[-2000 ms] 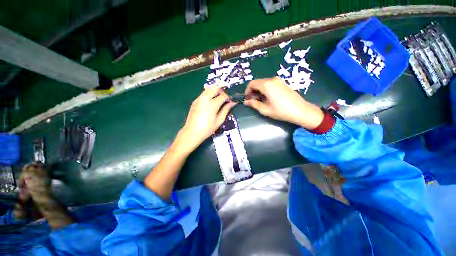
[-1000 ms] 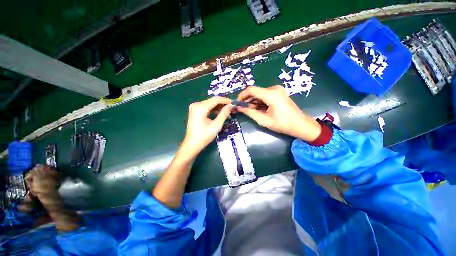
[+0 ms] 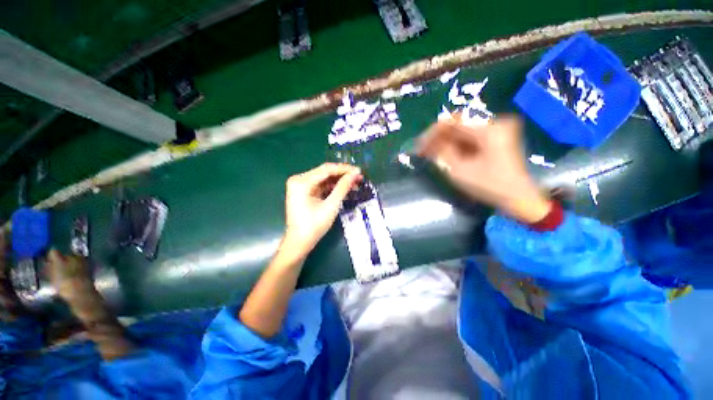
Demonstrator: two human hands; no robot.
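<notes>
A phone frame [image 3: 367, 238], silver-white with a dark central strip and a dark upper end, lies on the green bench in front of me. My left hand [image 3: 319, 199] is at its upper end, thumb and forefinger pinched together; a small dark piece seems to show at the fingertips, but I cannot tell clearly. My right hand [image 3: 477, 156] is blurred, raised to the right of the frame, fingers curled; whether it holds anything is unclear. A small white piece [image 3: 405, 159] is near its fingertips. The heap of small boards [image 3: 364, 122] lies beyond my left hand.
White pieces [image 3: 467, 101] lie behind my right hand. A blue bin [image 3: 582, 134] with white pieces and stacked phone frames [image 3: 678, 94] are at right. Tweezers [image 3: 606, 170] lie before the bin. Dark strips [image 3: 142, 223] and another person's hands [image 3: 74, 281] are at left. Frames [image 3: 294, 33] lie beyond the rail.
My hands were together above the phone frame around a thin dark piece. My right hand has moved away to the right; my left hand stays near the frame's upper end.
</notes>
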